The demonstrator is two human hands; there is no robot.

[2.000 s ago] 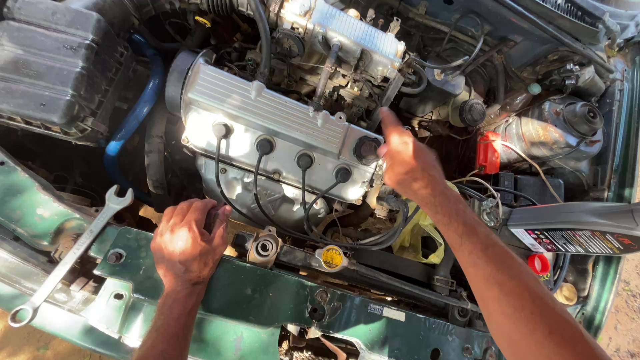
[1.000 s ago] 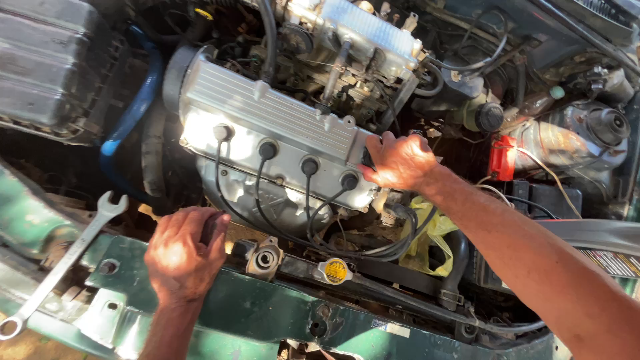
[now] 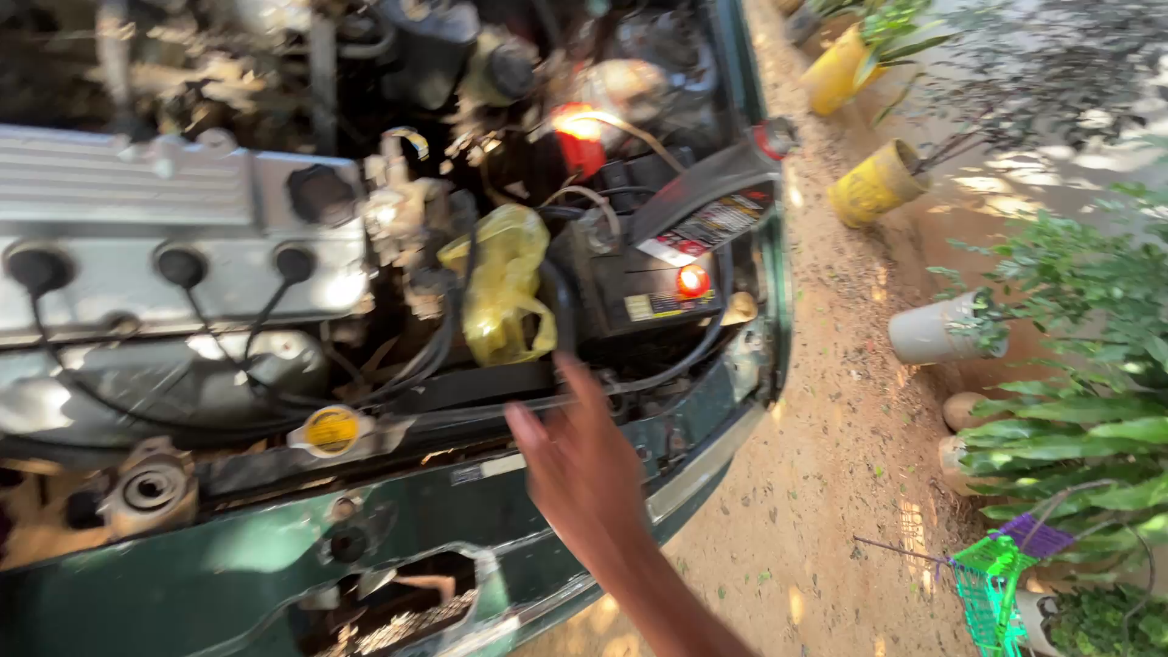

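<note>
My right hand point(image 3: 584, 456), blurred, hovers over the green front panel point(image 3: 265, 538) of a car's engine bay, with nothing in it and its fingers apart. Just above its fingertips lies a yellow plastic bag point(image 3: 506, 287). A dark plastic oil bottle point(image 3: 707, 205) lies tilted across the car battery point(image 3: 593, 292). To the left is the silver valve cover point(image 3: 119, 192) with its black oil filler cap point(image 3: 320, 193) in place and black spark plug leads point(image 3: 180, 266). Below it sits the radiator cap with a yellow label point(image 3: 331, 432). My left hand is out of view.
A red plastic object point(image 3: 579, 141) sits behind the battery. Beyond the car's green fender edge, on sandy ground point(image 3: 839, 438), stand yellow pots point(image 3: 878, 182), a pale bucket point(image 3: 949, 327) and leafy plants point(image 3: 1068, 429). A green and purple plastic basket point(image 3: 995, 584) is at the lower right.
The view has swung right. My right hand has left the oil filler cap and is now over the front panel. My left hand and the wrench have gone out of view.
</note>
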